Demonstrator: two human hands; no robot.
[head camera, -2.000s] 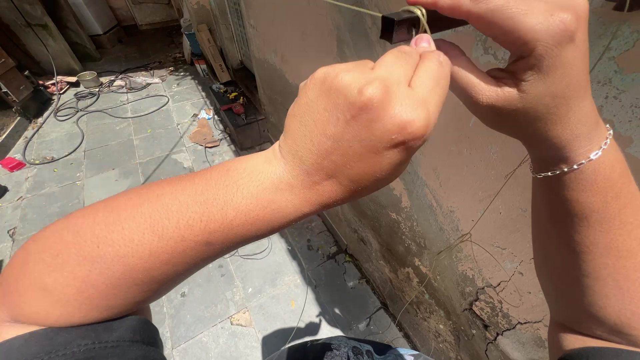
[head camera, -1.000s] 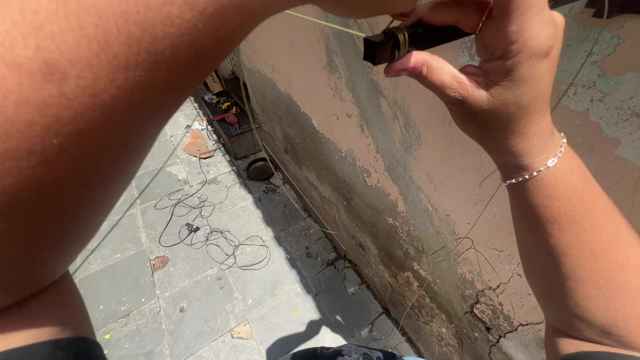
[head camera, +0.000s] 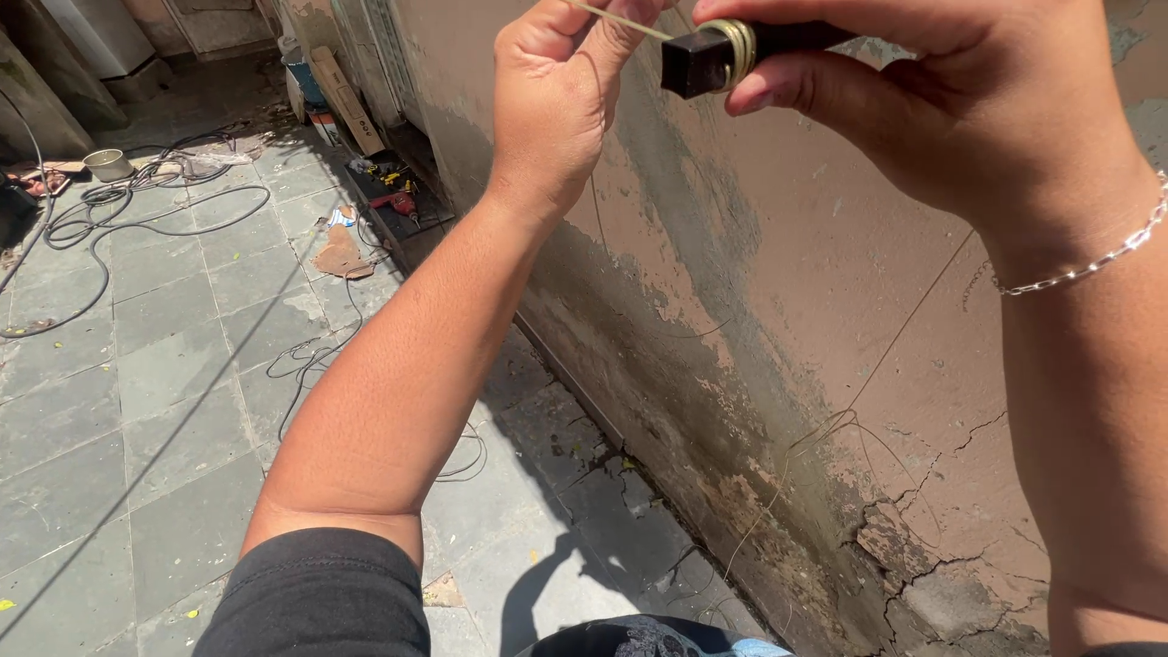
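Note:
At the top right, a black square metal bar (head camera: 691, 66) points left, with several turns of yellowish cord (head camera: 741, 55) wound around it near its end. My right hand (head camera: 922, 109), with a silver chain bracelet at the wrist, holds the bar, its thumb below and fingers above, against the coils. My left hand (head camera: 557, 119) is raised just left of the bar's end, its fingers closed on the cord. The fingertips are partly cut off by the top edge. A length of cord runs up and left from the bar, and a thin loose line hangs along the wall below.
A peeling, cracked wall (head camera: 712, 274) runs along the right. On the tiled floor (head camera: 182, 356) lie black cables (head camera: 100, 246), a brown scrap (head camera: 343, 254) and a metal pot (head camera: 109, 165). A red power drill (head camera: 398, 204) sits on a dark ledge beside a leaning board (head camera: 347, 100).
My left hand was at the bar's end, then largely out of view with its forearm across the left side; it is now back beside the bar. My right hand still holds the bar.

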